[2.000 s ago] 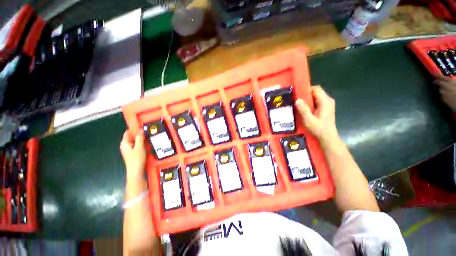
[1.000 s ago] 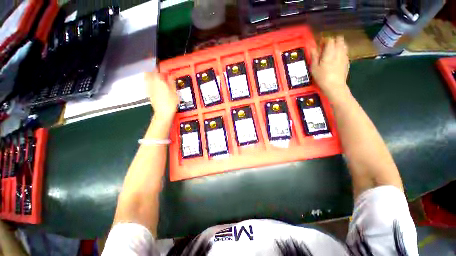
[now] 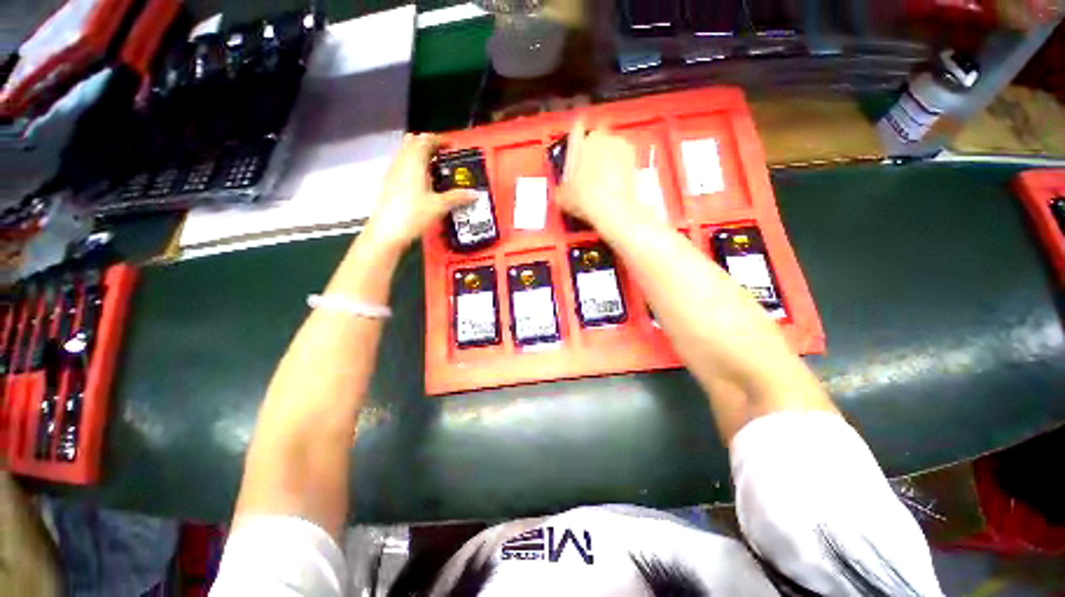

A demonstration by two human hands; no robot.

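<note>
The red-orange tray [image 3: 561, 371] lies on the green bench before me. My left hand [image 3: 415, 198] grips the black phone with a white label [image 3: 468, 201] at the top left pocket, thumb across its face. My right hand [image 3: 598, 175] is over the top row's middle, fingers closed around a dark phone edge [image 3: 559, 157]; how many pieces it holds is hidden. White slips lie in top-row pockets without phones, one second from left [image 3: 530, 203], one at the right end [image 3: 703, 167]. Labelled phones lie in the bottom row [image 3: 599, 286]; my right forearm partly covers one.
A black tray of phones [image 3: 193, 152] sits on a white board [image 3: 350, 146] at the upper left. Other red trays show at the left [image 3: 103, 373] and right edge [image 3: 1043, 187]. A bottle [image 3: 923, 107] and a clear-covered stack [image 3: 759, 53] stand beyond the tray.
The raised tray has been set down on the bench. Both hands have left its side rims and moved onto phones in the top row. Several top-row phones have left their pockets, exposing white slips.
</note>
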